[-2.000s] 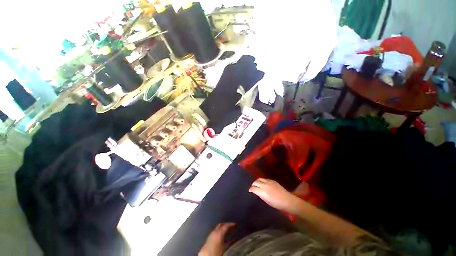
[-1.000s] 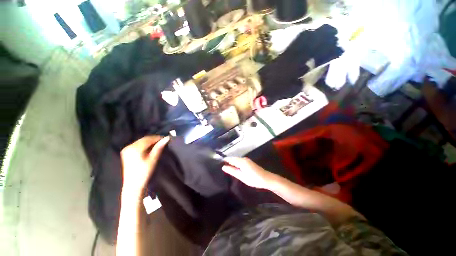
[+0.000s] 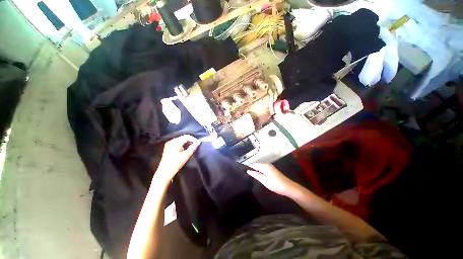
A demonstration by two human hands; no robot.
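Observation:
Dark fabric [image 3: 223,177] lies over the front of the overlock machine [image 3: 243,96] and drapes down towards me. My left hand [image 3: 178,154] pinches the fabric just left of the brightly lit needle area [image 3: 216,139]. My right hand [image 3: 269,177] holds the fabric edge at the front of the white machine bed [image 3: 284,139], fingertips bent over the cloth. The needle and presser foot are lost in glare. A small white label [image 3: 170,213] shows on the cloth below my left hand.
A large black garment heap [image 3: 122,96] lies left of and behind the machine. Dark folded cloth [image 3: 325,55] lies behind right. A red plastic bag [image 3: 381,152] is at the right. Thread cones [image 3: 207,10] and yellowish cords [image 3: 259,30] are behind. A red-and-white roll [image 3: 280,106] sits beside the machine.
Both hands came up from the front edge onto the fabric, which now covers the bed's left part. Since the middle frame, my left hand has moved right, closer to the needle area. The view has shifted.

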